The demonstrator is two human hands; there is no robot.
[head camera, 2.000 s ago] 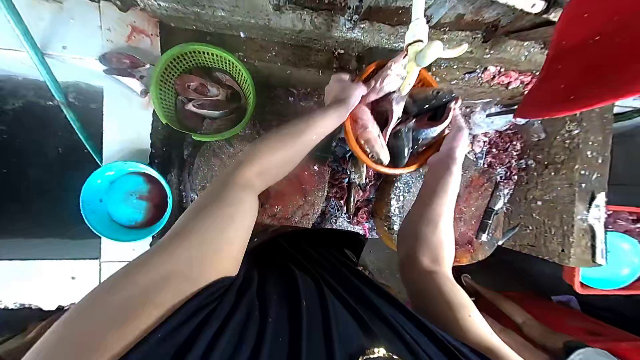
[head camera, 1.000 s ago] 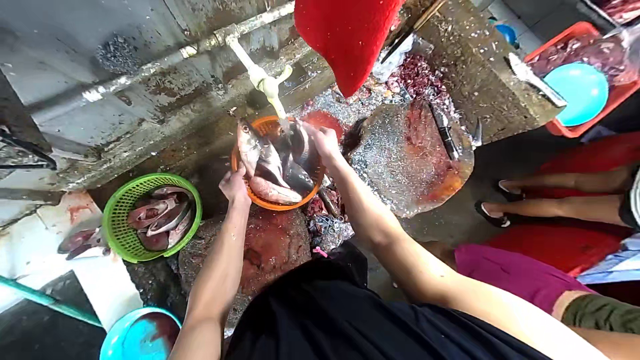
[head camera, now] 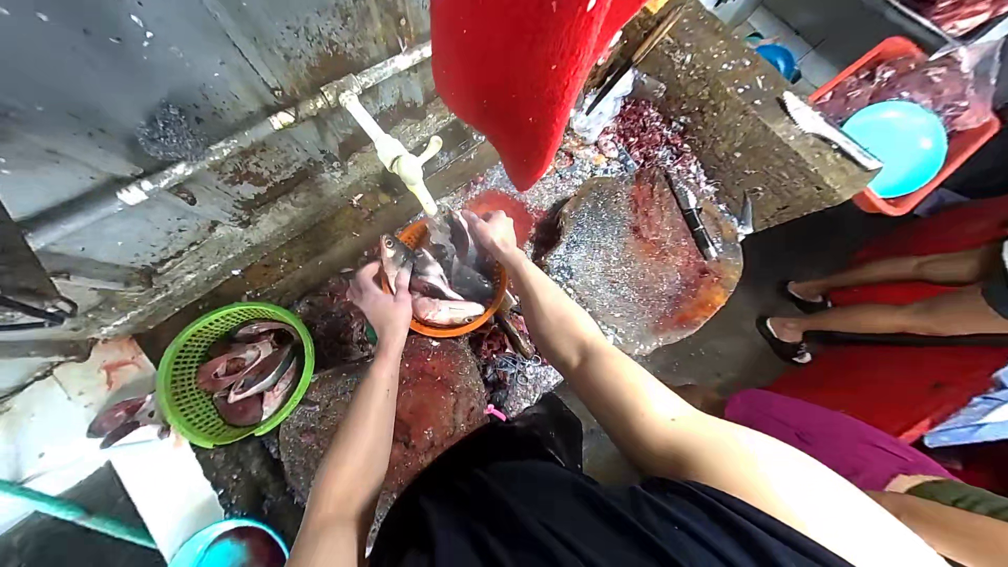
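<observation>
An orange plastic basket (head camera: 441, 326) holds several fish under a white plastic tap (head camera: 400, 161), from which water appears to run. My left hand (head camera: 381, 298) grips a fish (head camera: 395, 258) by the head end at the basket's left side. At the upper right rim my right hand (head camera: 490, 235) has its fingers curled on a grey fish piece (head camera: 465, 246) beside the water; the fingertips are partly hidden. Lower in the basket lies a pale fish (head camera: 446, 310). To the left, a green plastic basket (head camera: 307, 335) contains several cut fish pieces (head camera: 256, 366).
Two stained chopping blocks (head camera: 610, 260) (head camera: 433, 394) flank the basket, one with a black-handled knife (head camera: 697, 224). Fish scraps (head camera: 646, 130) lie behind. A red cloth-like thing (head camera: 512, 79) hangs above. A blue basin (head camera: 898, 150) rests on a red crate at right, near another person's legs (head camera: 898, 315).
The view has turned and shifted considerably. Both hands remain at the orange basket. My left hand now has a fish raised at the left rim.
</observation>
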